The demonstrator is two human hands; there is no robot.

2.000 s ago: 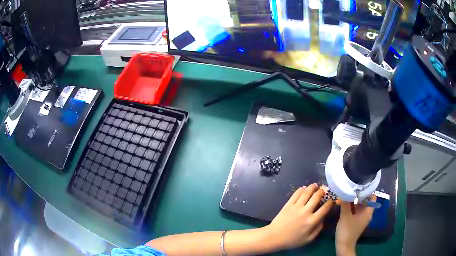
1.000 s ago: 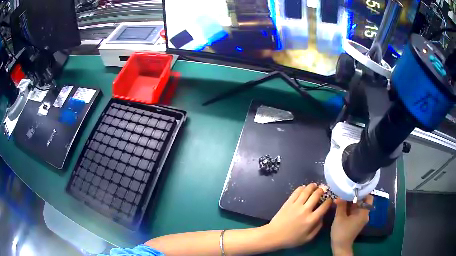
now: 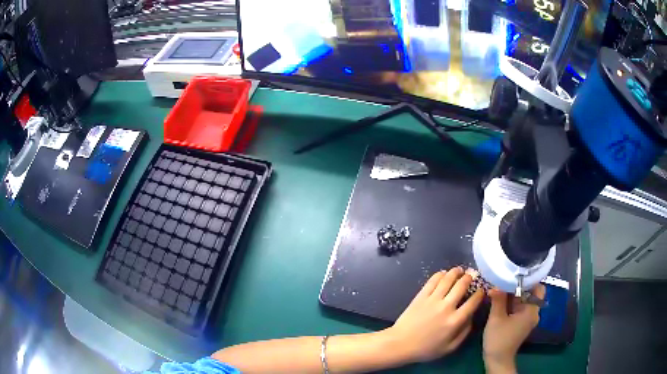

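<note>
Small silvery and dark components (image 3: 477,281) lie bunched on the dark base plate (image 3: 351,272) at the left edge of the white ring light (image 3: 486,256). My left hand (image 3: 439,314) rests on the plate with its fingertips against these components. My right hand (image 3: 510,321) is just right of it, below the ring light, with its fingers closed on a thin metal tool (image 3: 536,296) that points right. The ring light hides part of the fingertips and the tool's tip. A loose pile of dark, shiny components (image 3: 393,239) lies left of the microscope (image 3: 545,212).
A silvery-white strip (image 3: 398,168) lies at the plate's top, a blue patch (image 3: 554,314) at its right. A black pocket tray (image 3: 265,179), red bin (image 3: 208,113) and white instrument (image 3: 157,77) are at left. The monitor (image 3: 351,44) shows a magnified image; its black leg (image 3: 351,128) reaches forward.
My right hand has shifted slightly left and the tool has turned, showing less of its length. The magnified image has shifted on the monitor. My left hand has hardly moved.
</note>
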